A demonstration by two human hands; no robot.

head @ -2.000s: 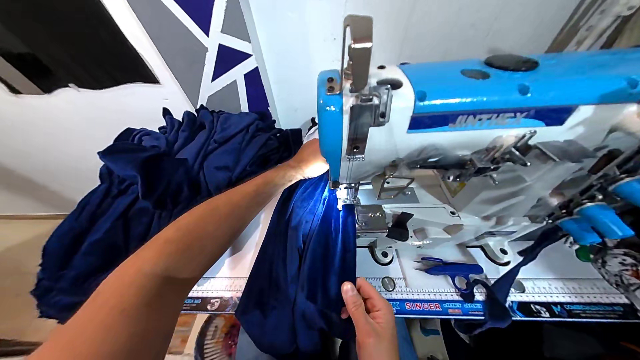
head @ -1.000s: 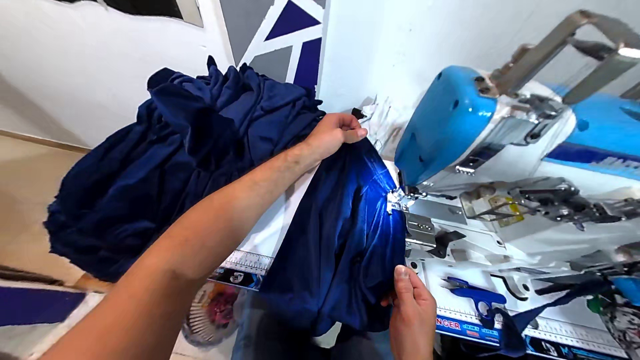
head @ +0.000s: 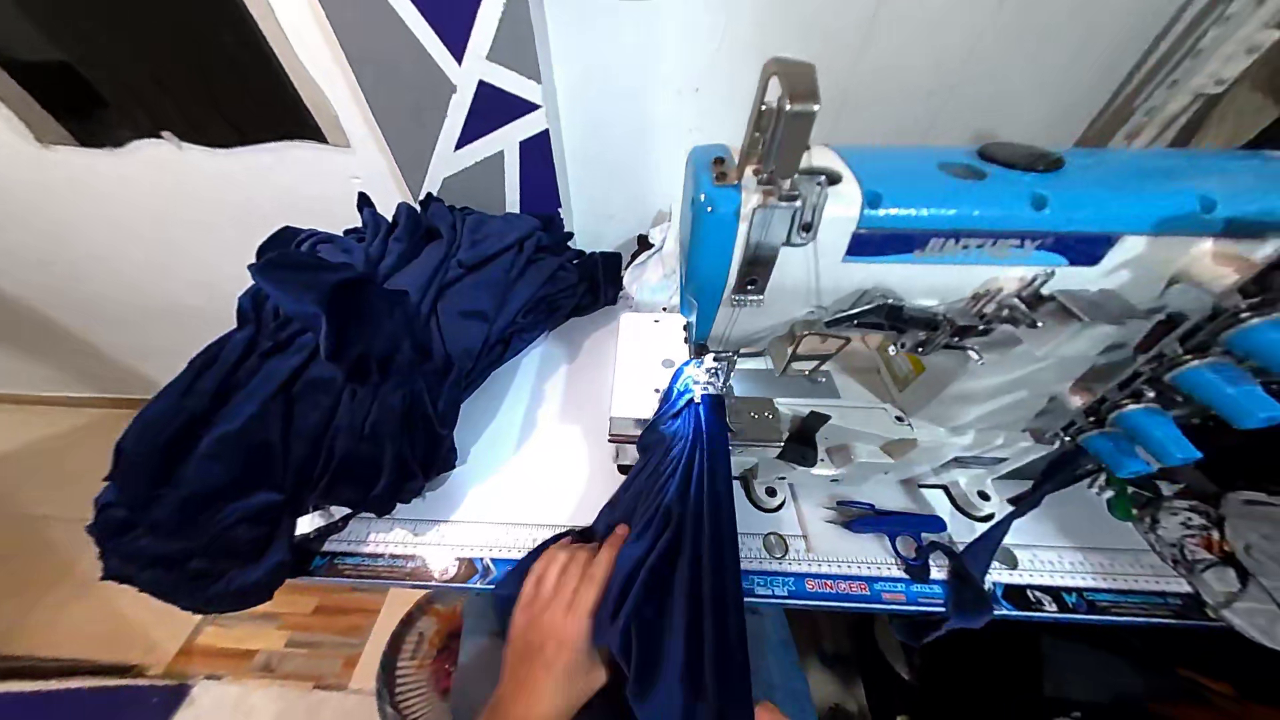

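Navy fabric (head: 665,500) hangs from the lit presser foot (head: 712,374) of a blue and white Jinthex sewing machine (head: 950,190), over the table's front edge. My left hand (head: 560,610) lies on the left side of this fabric below the edge, a fold of it between thumb and fingers. Of my right hand (head: 768,711) only a fingertip shows at the bottom edge, beside the fabric; its grip is hidden. A large heap of navy fabric (head: 330,400) rests on the left of the table.
Blue thread snips (head: 890,522) and a small round metal disc (head: 775,545) lie right of the fabric. A navy strip (head: 1010,530) hangs over the edge. Below stands a slatted basket (head: 410,660). A ruler strip (head: 450,535) runs along the front.
My left hand has moved from the fabric's far end beside the machine head to its near part below the table edge. My right hand has moved down, almost out of view. The view has shifted.
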